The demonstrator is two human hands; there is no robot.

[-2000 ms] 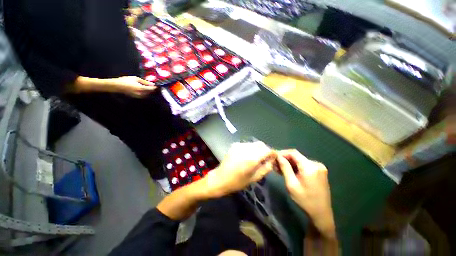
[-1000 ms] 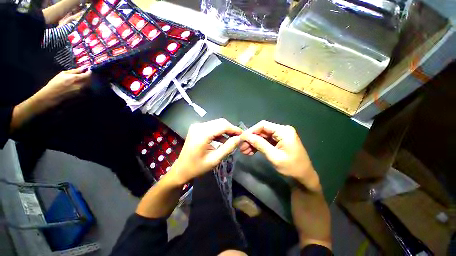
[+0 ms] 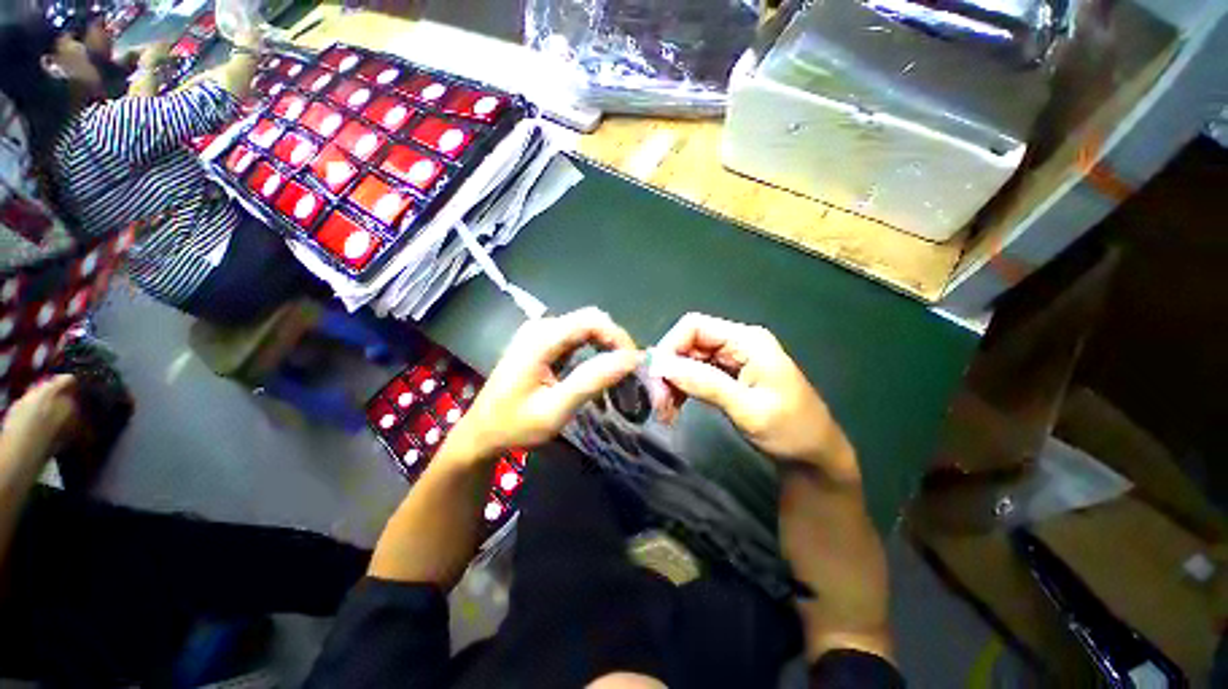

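Observation:
My left hand (image 3: 550,384) and my right hand (image 3: 741,384) are close together over my lap, at the front edge of the green bench top. Thumb and fingertips of each hand pinch the edge of a clear sheet with dark round parts (image 3: 646,451). The sheet hangs down below my hands. One dark round shape shows between my left fingers and the sheet. The fingertips partly hide the pinched edge, so I cannot tell whether a single part is held there.
A tray of red parts (image 3: 337,162) lies on white liners (image 3: 519,202) at the bench's left. A lower red tray (image 3: 424,404) is beneath. A clear bin (image 3: 875,128) and plastic-wrapped bundle (image 3: 640,54) stand behind. People are at left; open carton (image 3: 1145,518) at right.
The nearby person has moved left and lower, carrying a red tray away from the stack. A person in stripes now shows fully. My hands stay pinching; the clear sheet spreads wider below them.

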